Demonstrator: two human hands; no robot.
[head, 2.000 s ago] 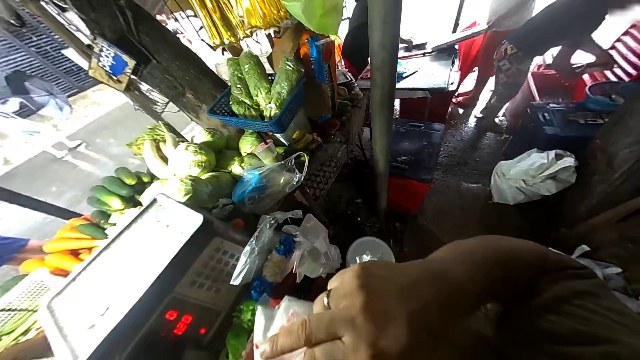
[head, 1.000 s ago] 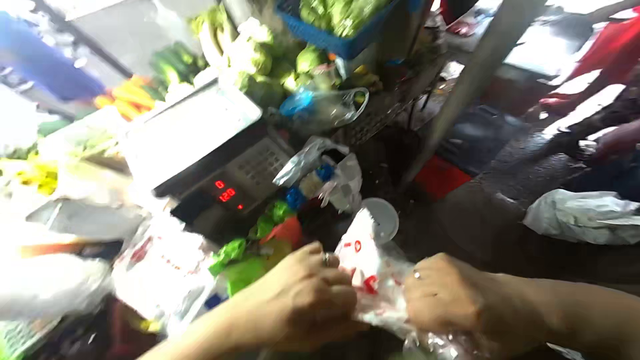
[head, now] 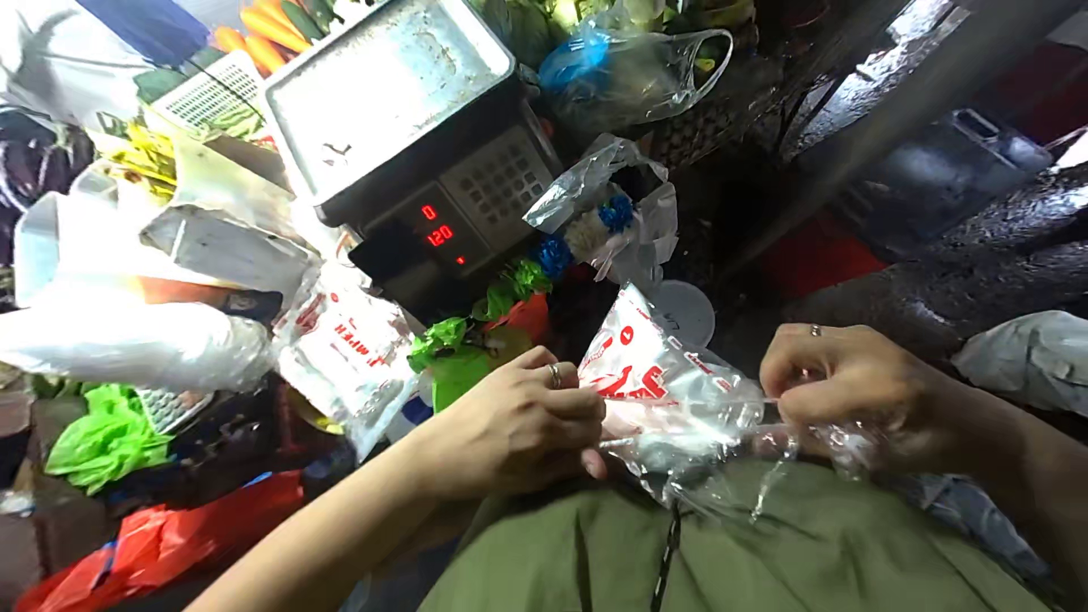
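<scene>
Low in the head view, a clear plastic bag with red print (head: 633, 370) is stretched between my two hands, in front of my olive-green clothing. My left hand (head: 518, 421), a ring on one finger, grips the bag's left side. Pinched in my right hand (head: 850, 399), also ringed, is the crumpled clear plastic at the bag's right end. A white round lid or tub (head: 682, 313) lies just beyond the bag. Above my left hand stand a green plastic bag (head: 463, 370) and a digital scale (head: 391, 93) with a lit red display.
A pack of printed plastic bags (head: 348, 340) lies left of my left hand. Blue and white bundles sit beside a clear bag (head: 633, 208). A red plastic bag (head: 170, 544) is at lower left. A metal pole (head: 892, 110) slants across the upper right, near a dark crate (head: 943, 170).
The left hand was not in view two seconds ago; both hands hold the printed bag one second ago and now. My right hand has moved away from the left, stretching the plastic. The view has tilted down.
</scene>
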